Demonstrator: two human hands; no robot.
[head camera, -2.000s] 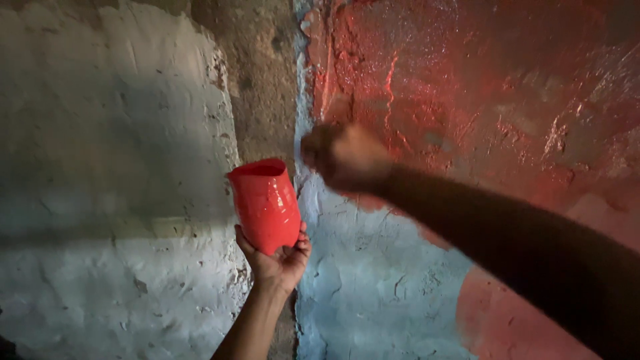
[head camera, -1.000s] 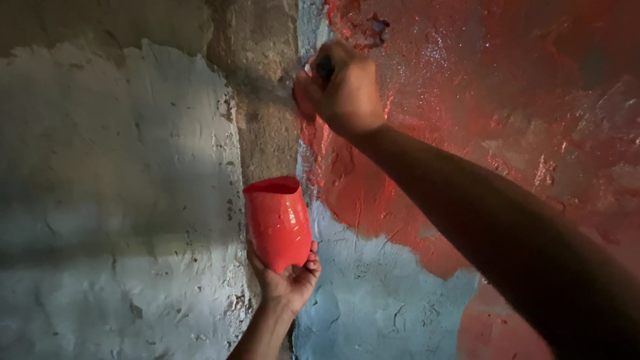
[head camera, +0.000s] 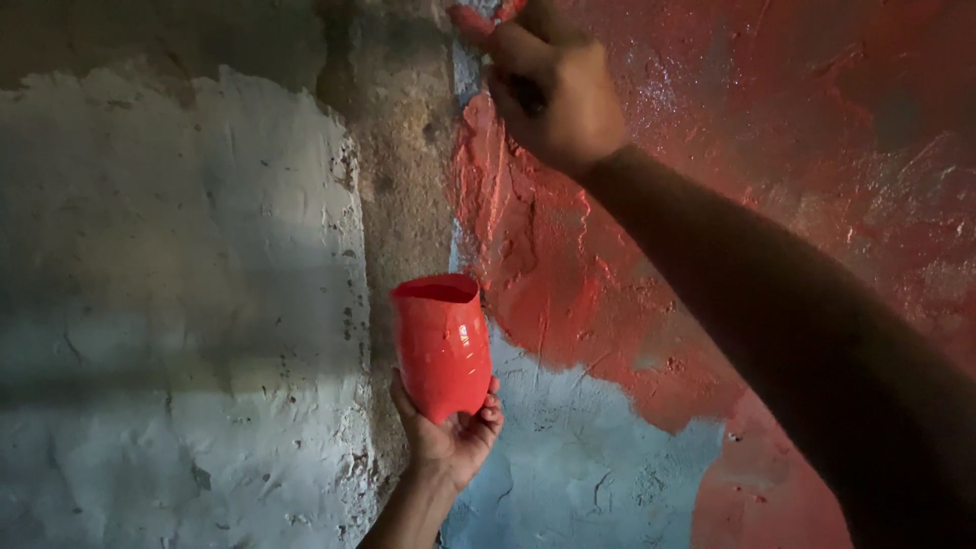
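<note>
My left hand (head camera: 457, 435) holds up a red, paint-coated cup (head camera: 444, 347) from below; it looks like the cut bottom of a plastic bottle. The cup is upright, its uneven rim open at the top. Above and to its right, my right hand (head camera: 560, 95) is closed around something dark, mostly hidden in the fist. Red-coated bristles or a pad (head camera: 473, 23), perhaps a paintbrush's, stick out past the fingers at the edge of the painted wall. Wet red paint (head camera: 534, 221) covers the rough plaster below that hand, with light blue wall (head camera: 587, 450) under it.
A bare brown cement strip (head camera: 404, 152) runs vertically between the red-and-blue wall and a greyish white wall (head camera: 191, 252) on the left. The plaster is uneven, with chips and ridges. A paler red patch (head camera: 762, 480) lies at the lower right.
My right hand has moved up along the wall's edge from near the cup. Red now covers a part of the edge that showed blue two seconds ago. The cup stays in my left hand.
</note>
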